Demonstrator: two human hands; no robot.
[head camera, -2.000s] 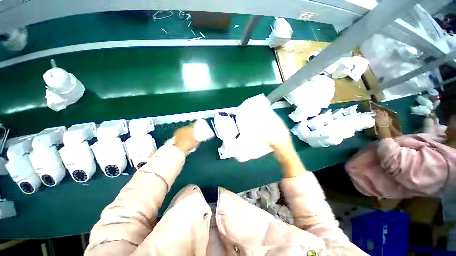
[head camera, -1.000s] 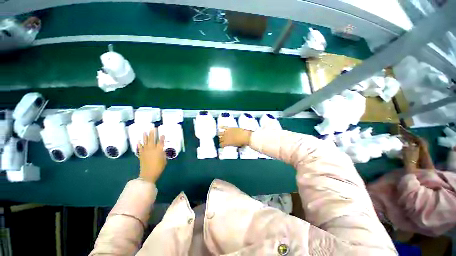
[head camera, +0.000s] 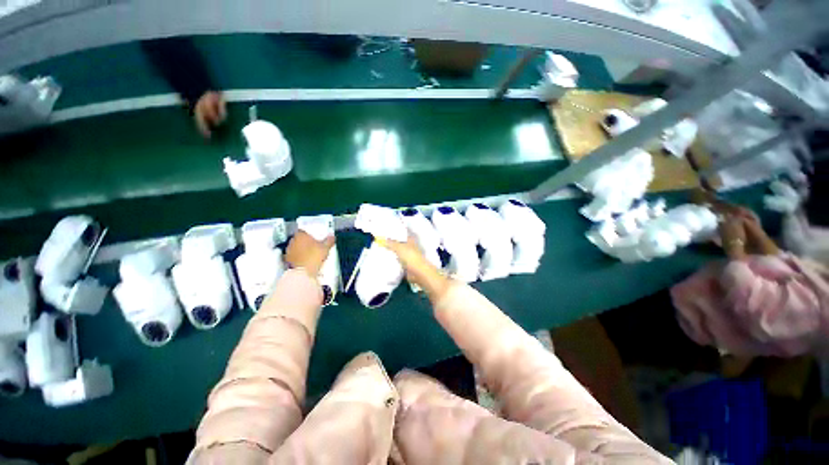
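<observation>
My right hand (head camera: 414, 257) is closed on a white security camera (head camera: 377, 274), its round lens toward me, its bracket at the top and a thin white rod at its left. A small yellow patch shows near the fingertips. My left hand (head camera: 310, 253) is around another white camera (head camera: 316, 223) to the left; the hand hides much of its body. Three cameras (head camera: 202, 283) stand in a row left of my left hand, lenses toward me. Several more cameras (head camera: 491, 243) stand close together to the right, dark lens ends toward the conveyor.
More cameras (head camera: 64, 259) stand at the far left. One camera (head camera: 259, 158) sits on the green conveyor (head camera: 436, 141), near another person's hand (head camera: 210, 113). White wrapped units (head camera: 650, 232) and a worker in pink (head camera: 750, 300) are at the right. A diagonal grey bar crosses there.
My hands have come closer together, each now on a camera. The right-hand row has gained a lens-toward-me camera at its left side. A person's hand has appeared over the conveyor.
</observation>
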